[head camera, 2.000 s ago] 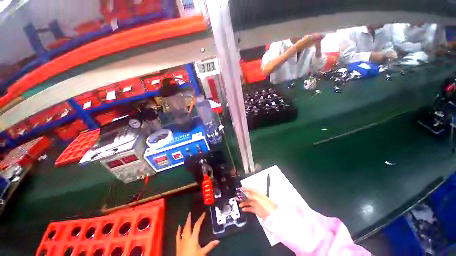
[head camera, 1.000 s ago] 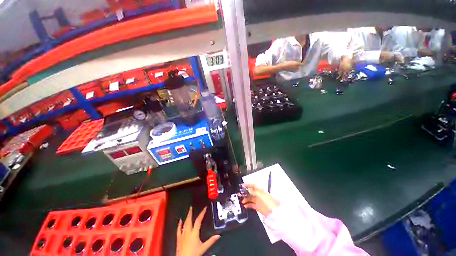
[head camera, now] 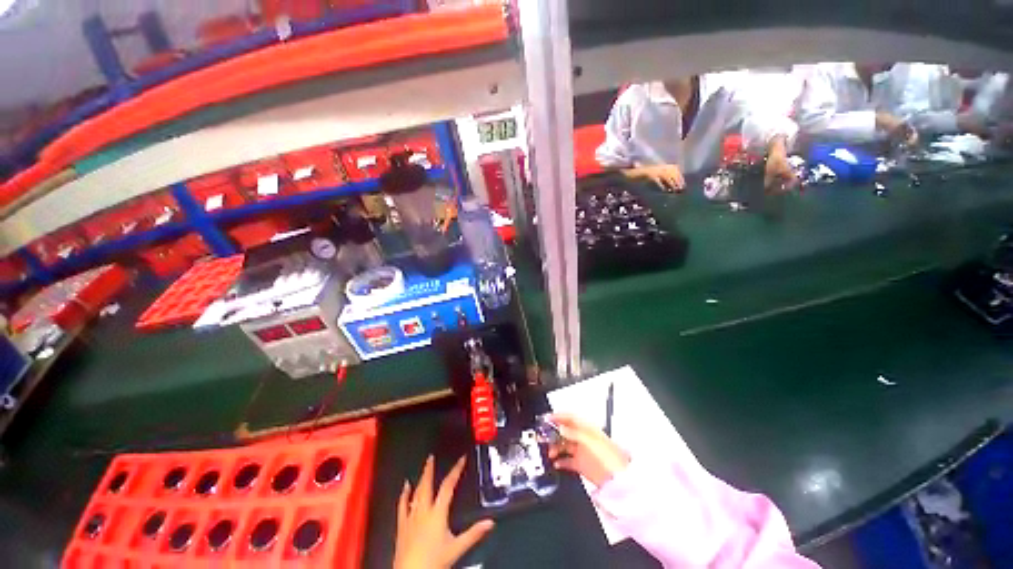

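The toggle-clamp fixture [head camera: 517, 465] stands in front of me, its red clamp handle [head camera: 482, 409] upright above the silver plate. My right hand [head camera: 587, 447], in a pink sleeve, is at the right side of the fixture, its fingertips closed around a small shiny round part [head camera: 549, 428], partly hidden. My left hand [head camera: 433, 520] is left of the fixture with fingers spread, holding nothing, cut off by the bottom edge. The orange-red parts tray [head camera: 361, 489] lies at left with dark round parts in its pockets.
A white paper sheet [head camera: 667, 450] with a pen [head camera: 610, 409] lies right of the fixture. Behind are a metal post [head camera: 555, 222], the blue control box [head camera: 413, 325], a power supply [head camera: 300, 339] and a black parts tray [head camera: 628, 250]. People in white smocks work across the bench.
The view has shifted, so the bench things sit a little further right. Both hands keep about the same places beside the fixture. People's hands across the bench have moved.
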